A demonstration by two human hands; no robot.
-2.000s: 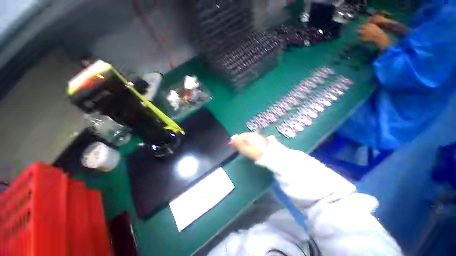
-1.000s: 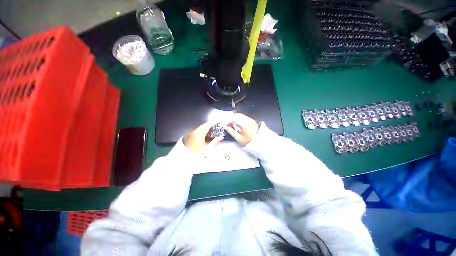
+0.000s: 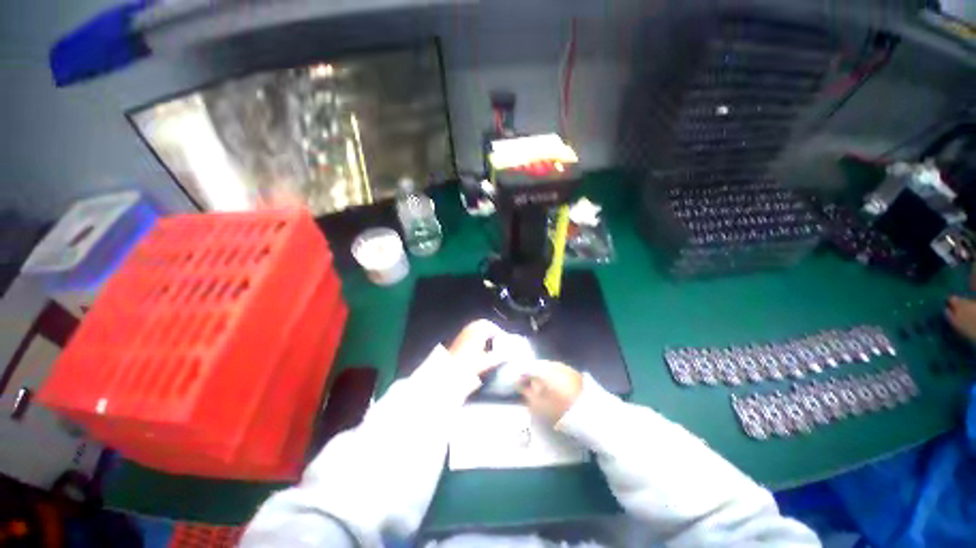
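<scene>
My left hand (image 3: 476,345) is under the microscope (image 3: 527,230) and holds a small dark module (image 3: 489,345) in its fingers, partly washed out by the bright light. My right hand (image 3: 551,390) is close beside it, fingers closed together at the edge of the glare; a thin item in them cannot be made out. Both hands are above the black mat (image 3: 599,332) and the printed white paper (image 3: 514,439). The monitor (image 3: 310,128) at the back left shows a blurred magnified picture.
Red trays (image 3: 193,332) stand at left, with a dark phone (image 3: 348,401) beside them. A swab cup (image 3: 380,257) and clear bottle (image 3: 418,223) stand behind the mat. Two module rows (image 3: 781,359) lie right. Black trays (image 3: 738,182) stand behind. A person's hand (image 3: 963,317) shows far right.
The view has tilted up, bringing the monitor into sight. My left hand came into view and joined my right under the microscope. The module is now held in the glare, away from my right fingertips.
</scene>
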